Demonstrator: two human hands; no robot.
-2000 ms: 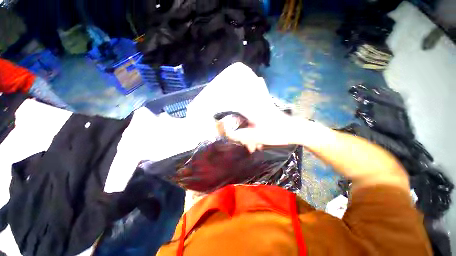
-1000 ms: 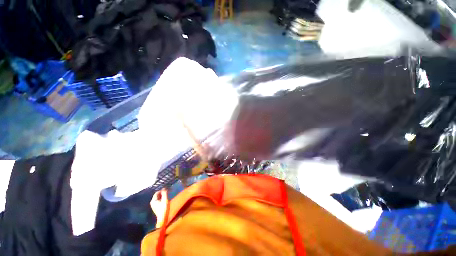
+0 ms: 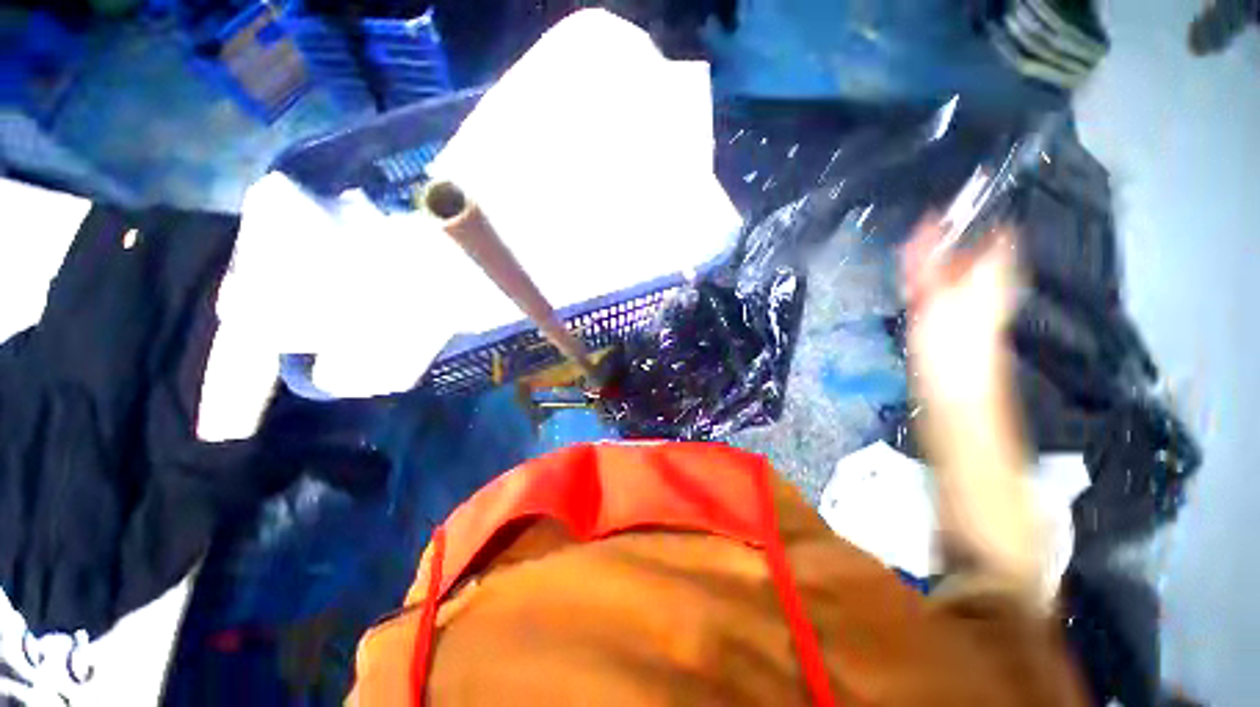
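Observation:
My right hand (image 3: 965,283) is blurred at the right, its forearm reaching up from the lower right. It is at the glossy black bagged garment (image 3: 864,159), which lies across to the right-hand pile; whether the fingers grip it cannot be told. My left hand is not in view. A bare tan post (image 3: 511,276) with an open round end rises in front of me. Beside and behind it, a bright white stack of bags (image 3: 594,180) drapes over the dark blue basket (image 3: 643,311). Glossy black wrapped material (image 3: 705,366) lies at the basket's near right.
A matt black garment (image 3: 104,401) lies on the white-covered table (image 3: 145,642) at left, with thin curled hooks (image 3: 49,663) at its corner. Blue crates (image 3: 401,62) stand at the upper left. Black bagged garments (image 3: 1105,332) and a white sack (image 3: 884,504) lie at right, beside a pale partition (image 3: 1202,276).
The bagged garment has moved from spanning the right side close to me down toward the right-hand pile. My right hand now shows there. The hand at my lower left has left view.

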